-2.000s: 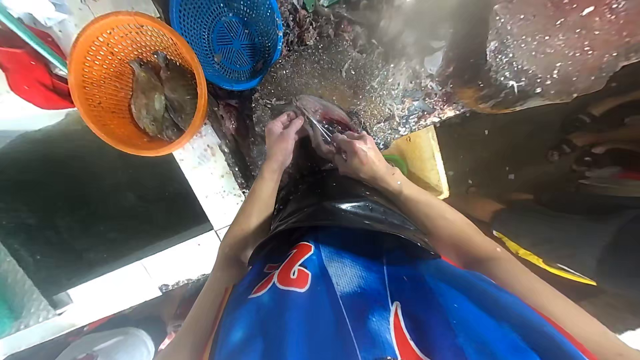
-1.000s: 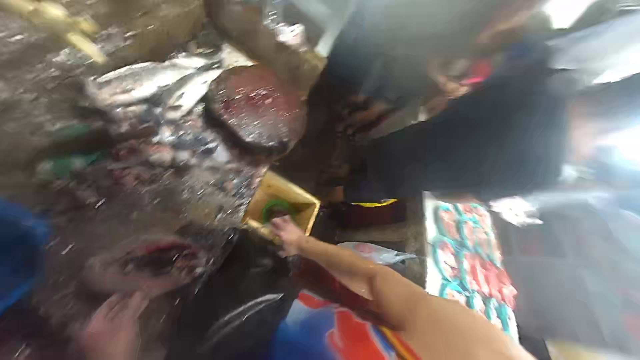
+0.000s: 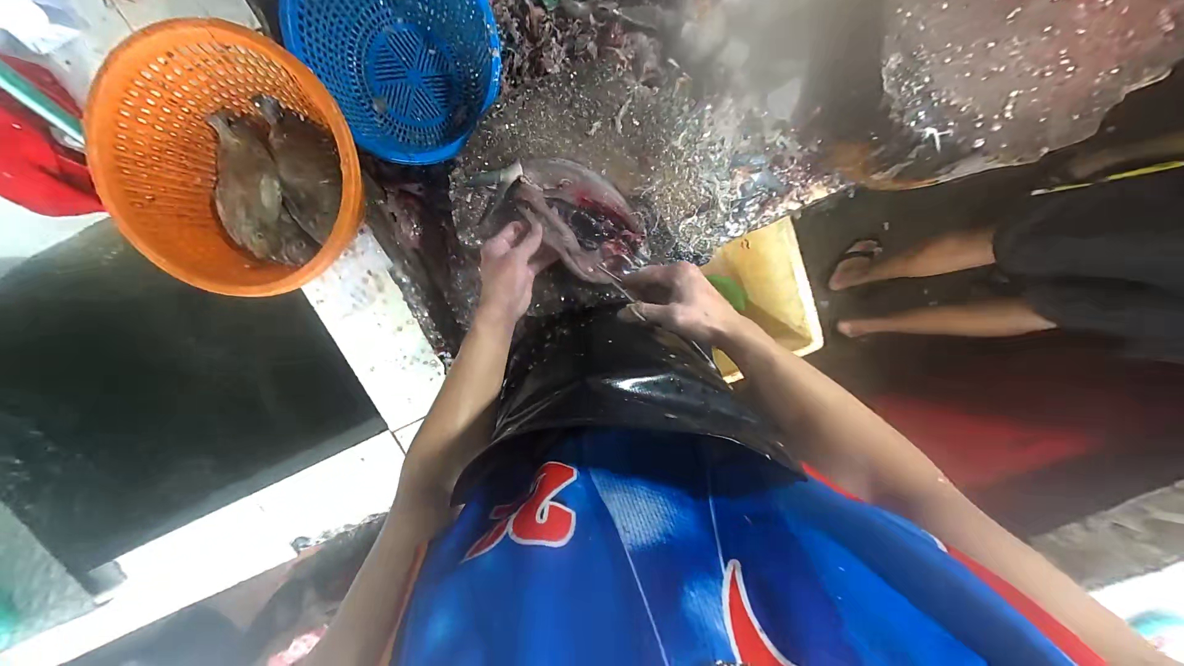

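A cut-open fish (image 3: 592, 213) with red flesh and innards showing lies on the wet, scale-strewn work surface (image 3: 564, 116). My left hand (image 3: 511, 264) grips the near left part of the fish between thumb and fingers. My right hand (image 3: 680, 301) is closed on a thin metal tool (image 3: 615, 280), whose tip points to the fish's near edge; its exact kind cannot be told. Below my hands a black apron (image 3: 638, 370) covers part of my blue shirt. An orange plastic basket (image 3: 351, 199) at the left holds whole fish (image 3: 250, 190).
A blue plastic basket (image 3: 490, 83) stands beyond my left hand. A yellow container (image 3: 800, 287) with a green thing inside is close to my right wrist. White tiles (image 3: 356, 324) border a dark opening at the left. At the right are another person's legs (image 3: 953, 319).
My right hand has come back from the yellow container to the fish and now holds a thin tool. The view has swung back from the right. The fish now lies more widely opened.
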